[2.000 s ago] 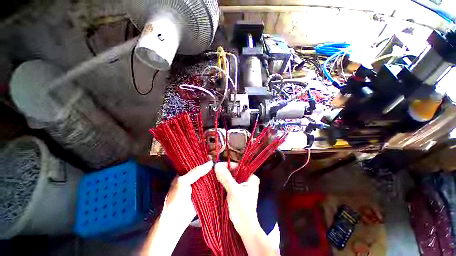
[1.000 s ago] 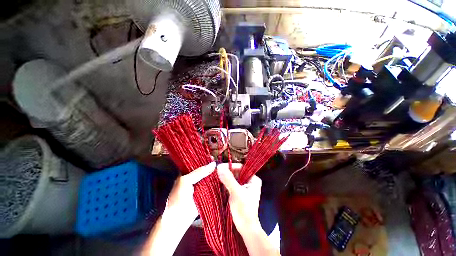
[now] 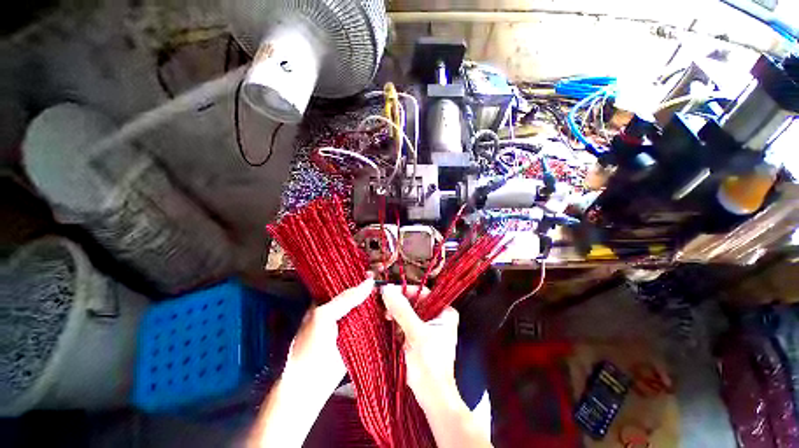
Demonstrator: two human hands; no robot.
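Observation:
My left hand [image 3: 320, 341] grips a thick bundle of red cords [image 3: 320, 254] whose ends fan up and to the left. My right hand [image 3: 425, 346] holds a smaller bundle of red cords [image 3: 469, 267] fanned up and to the right. My fingertips nearly meet, and a few single cords stand upright between the bundles, reaching toward the machine. The grey-black machine [image 3: 447, 131] stands on the bench directly ahead. Two pale rounded parts [image 3: 419, 245] sit at its front, just beyond my fingertips, partly behind the cords. Whether a cord end is inside the machine is too small to tell.
A white fan [image 3: 285, 74] is at upper left. A pale bucket [image 3: 83, 324] of silvery pieces and a blue plastic stool [image 3: 188, 350] are at lower left. Silvery and red bits [image 3: 307, 179] litter the bench left of the machine. A second dark machine [image 3: 675, 166] stands at right.
Both hands stay almost in place. The upright cords between the bundles have shifted, and one cord now leans to the right beside the right-hand bundle, apart from the others.

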